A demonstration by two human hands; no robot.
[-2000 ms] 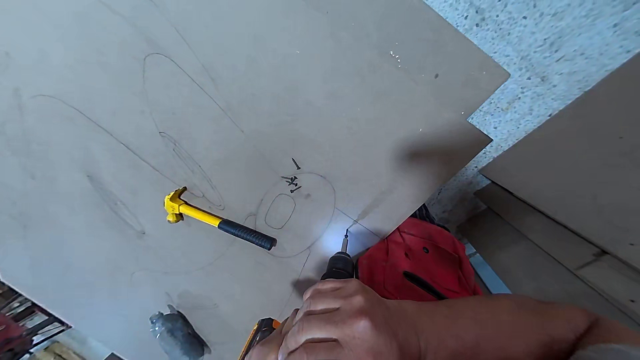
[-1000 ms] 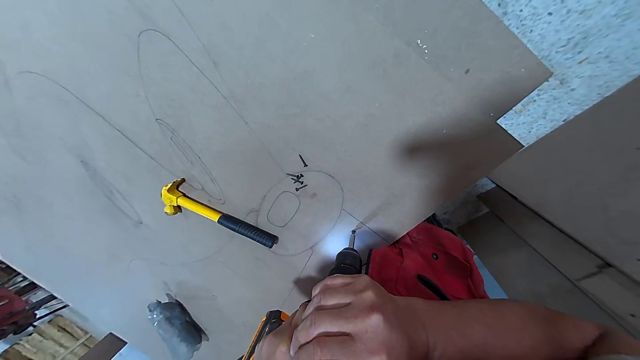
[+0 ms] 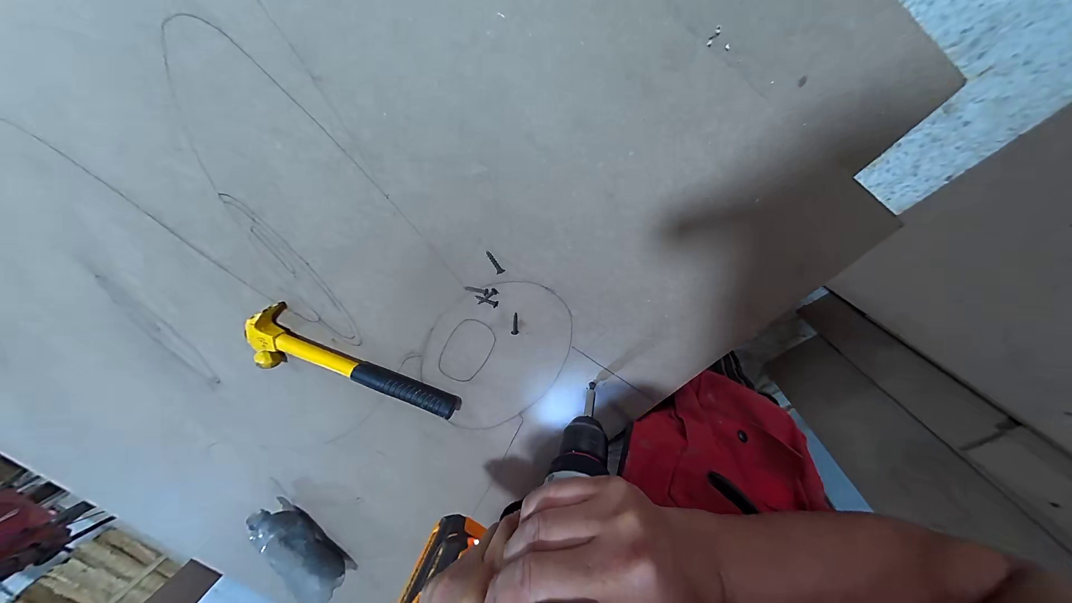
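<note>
A black-chucked power drill has its bit standing on the brown board, beside a pencilled circle and near the board's edge. At the bit's tip is a small dark piece, perhaps a screw head. My right hand is closed over the drill's body. Lower left, partly hidden by it, my left hand holds the drill near its orange and black battery end. Several dark screws lie loose above the circle. A yellow claw hammer with a black grip lies to their left.
A crumpled grey plastic bag sits at the lower left. Red fabric with a dark zip lies beyond the board's edge. Speckled flooring and more brown boards are at the right. Slatted wood shows at bottom left.
The drill's light and bit remain beside the pencilled circle, with both hands on the drill. The hammer has not moved on the board.
</note>
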